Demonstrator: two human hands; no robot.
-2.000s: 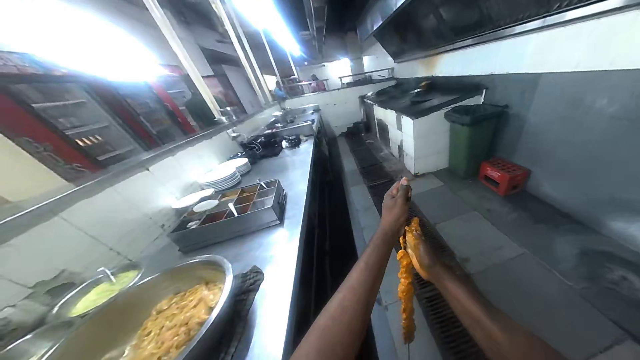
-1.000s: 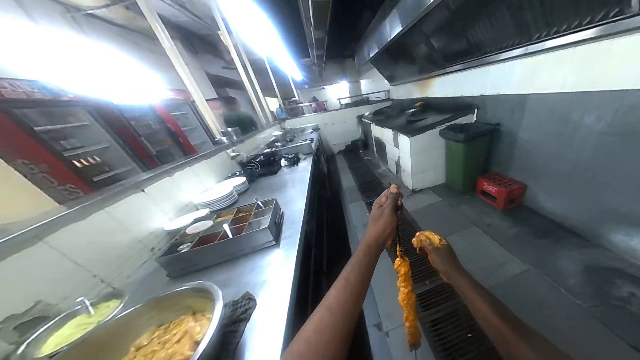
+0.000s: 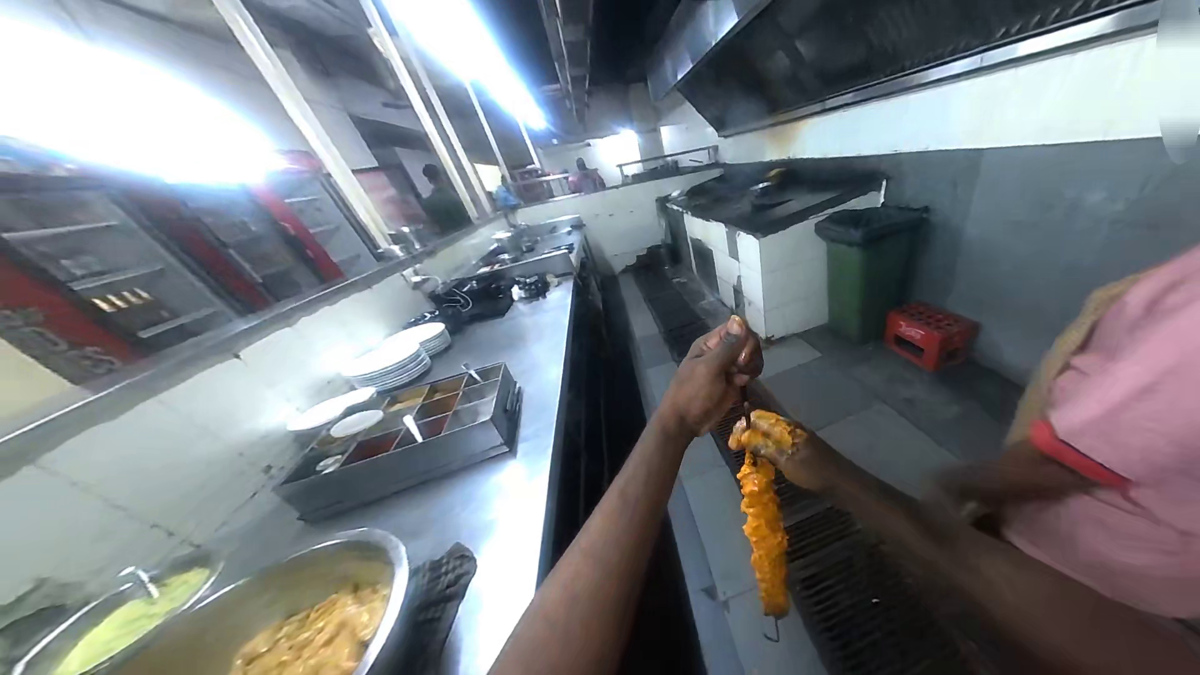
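My left hand (image 3: pixel 714 377) grips the upper end of a metal skewer (image 3: pixel 747 410), which hangs down over the floor. Orange-coated pieces of food (image 3: pixel 765 539) are threaded along it, and its hooked tip shows below them. At the top of the pieces is my right hand (image 3: pixel 776 448), its fingers smeared with orange coating and curled around the skewer. To the lower left, a large metal bowl (image 3: pixel 398 572) holds coated pieces of food, beside a smaller bowl of pale green sauce (image 3: pixel 141 619).
On the steel counter (image 3: pixel 525 403) stand a compartmented spice box (image 3: pixel 403 473), stacked plates (image 3: pixel 389 361) and a dark cloth (image 3: pixel 441 595). A person in pink (image 3: pixel 1116 450) is close at right. Beyond are a green bin (image 3: pixel 867 272), a red crate (image 3: pixel 931 335) and a floor grate (image 3: pixel 872 581).
A person in pink has come into view at the right. My right hand, a little apart from the skewer one second ago, is now against the top of the food.
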